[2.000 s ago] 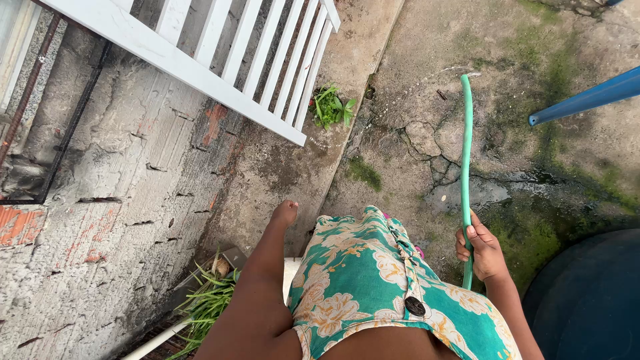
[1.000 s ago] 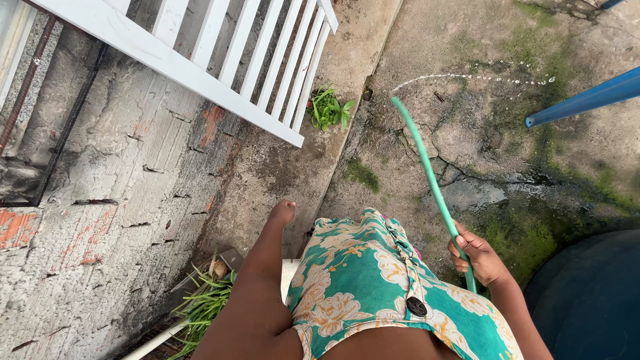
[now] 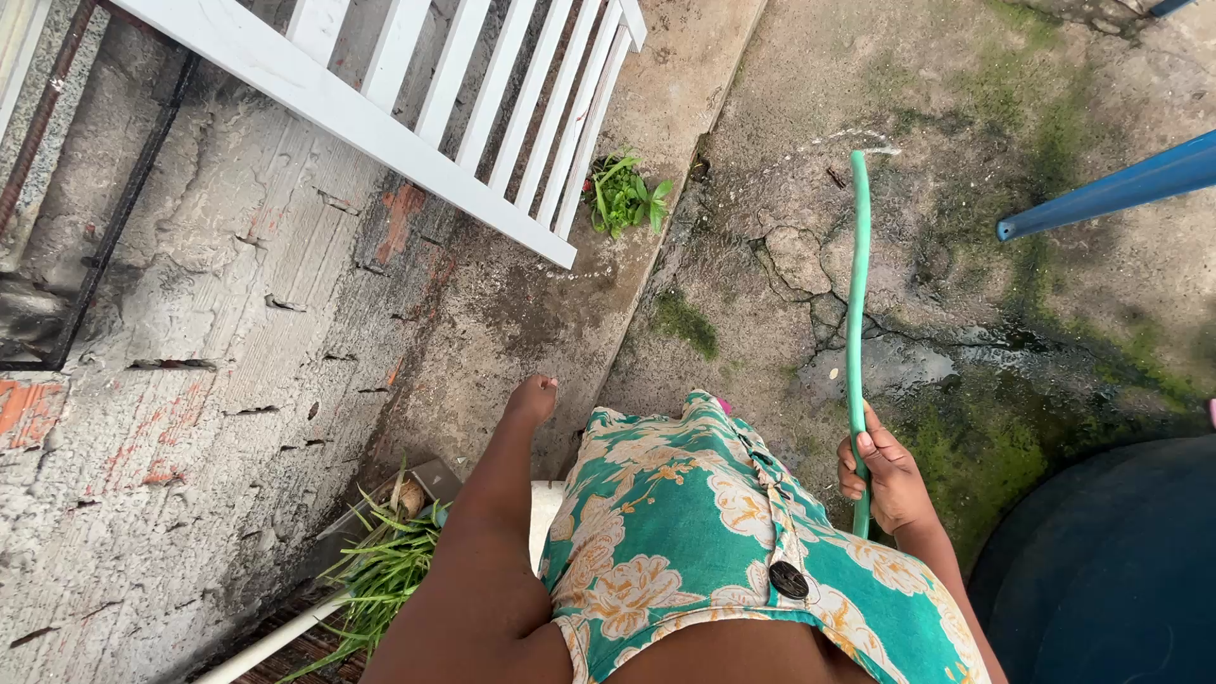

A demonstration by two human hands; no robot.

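Observation:
My right hand (image 3: 883,470) is closed around a green garden hose (image 3: 858,285), whose open end points away from me over the concrete floor. A little water shows beside the hose's tip. My left hand (image 3: 534,397) hangs at the left of the green floral dress (image 3: 665,513), touching nothing that I can see; its fingers are mostly hidden, so its grip cannot be told. A leafy green plant (image 3: 622,198) grows farther out, by the end of a white slatted rail (image 3: 380,123).
A rough brick and mortar wall (image 3: 237,427) runs along the left. A potted plant (image 3: 385,560) and a white pipe (image 3: 275,638) lie near my left arm. At right are a blue post (image 3: 1107,190) and a large dark blue tank (image 3: 1111,560). The cracked concrete (image 3: 760,313) is wet and mossy.
The hose end has swung from upper left back to nearly straight ahead, still in my right hand. The long arc of water seen a second ago now shows only as short streaks near the tip.

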